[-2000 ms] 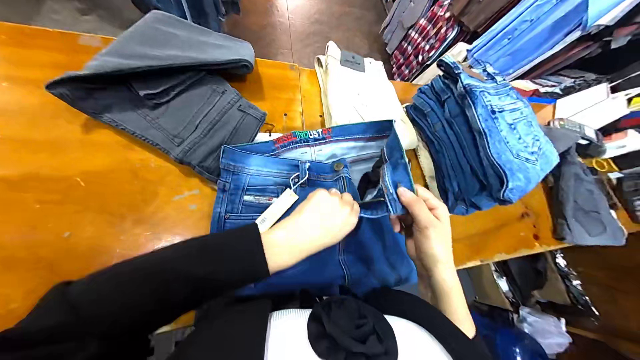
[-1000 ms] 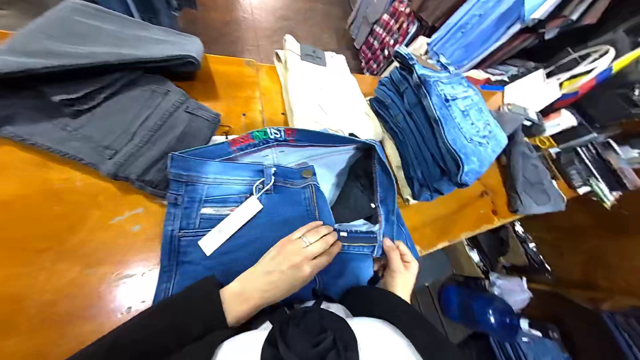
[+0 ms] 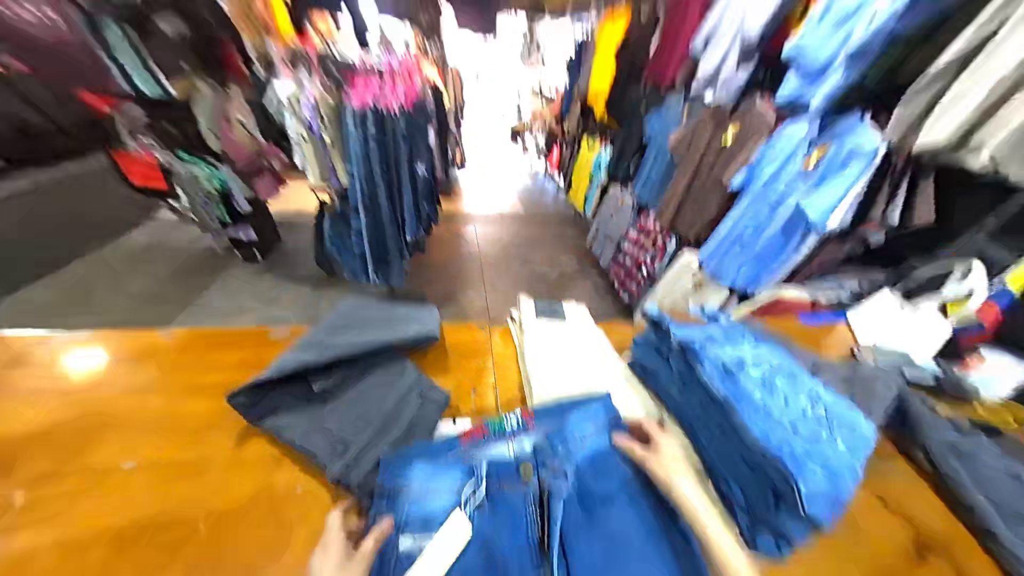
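A pair of blue jeans (image 3: 596, 496) lies spread on the wooden table, waistband away from me, with a white paper tag (image 3: 442, 547) on a looped string near the fly. At the left edge of the jeans is my left hand (image 3: 349, 541), thumb and fingers apart; blur hides whether it pinches the denim. My right hand (image 3: 658, 454) touches the right side near the waistband, and its grip is not clear. Folded grey jeans (image 3: 352, 392) lie behind on the left. Cream folded trousers (image 3: 572, 352) are just beyond the waistband.
A stack of folded blue jeans (image 3: 768, 416) stands at the right, beside dark grey trousers (image 3: 956, 456). The orange-brown wooden table (image 3: 160, 448) ends at a far edge before the aisle floor. Jeans hang on a rack (image 3: 384, 184) ahead, and shirts (image 3: 800, 192) hang at the right.
The view has tilted up to the aisle. My left hand has moved from the front of the jeans to their left edge. The waistband, held open a second ago, now lies flatter.
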